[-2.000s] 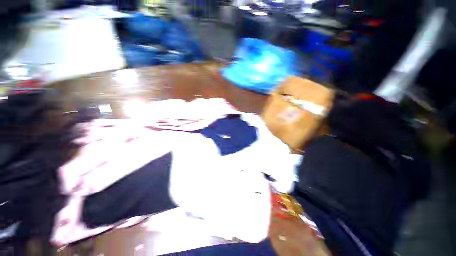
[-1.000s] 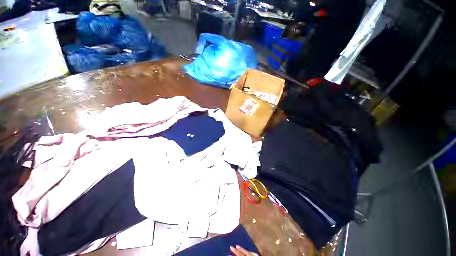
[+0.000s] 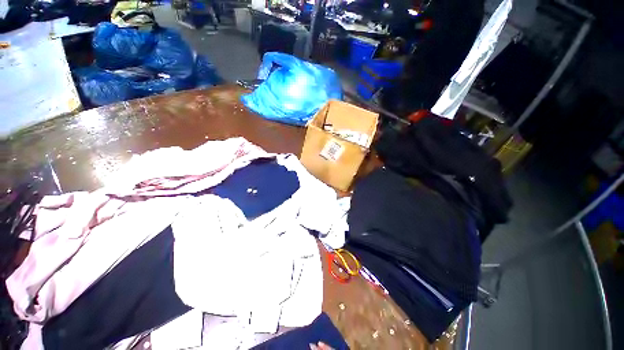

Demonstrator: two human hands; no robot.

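Note:
In the head view, a mixed loose heap of garments lies on the table: white garments (image 3: 232, 253) in front, pale pink garments (image 3: 75, 253) at left and back, a navy piece (image 3: 256, 188) on top and a black piece (image 3: 123, 294) at front left. A flat navy garment (image 3: 308, 335) is cut off by the bottom edge. Fingertips of one hand, which looks like my right hand (image 3: 320, 346), touch or lie over it; the rest is cut off, so its grip is hidden. My left hand is not in view.
Scissors (image 3: 343, 264) with red and yellow handles lie beside the dark garment stack (image 3: 417, 219) at right. An open cardboard box (image 3: 339, 143) and a blue plastic bag (image 3: 294, 87) stand behind. Black hangers (image 3: 17, 212) are at left; a metal rail (image 3: 595, 273) is at right.
The view has swung right and steadied since the first blurred frame. The fingertips at the bottom edge, absent two seconds ago, show less now than one second ago. The heap looks unchanged.

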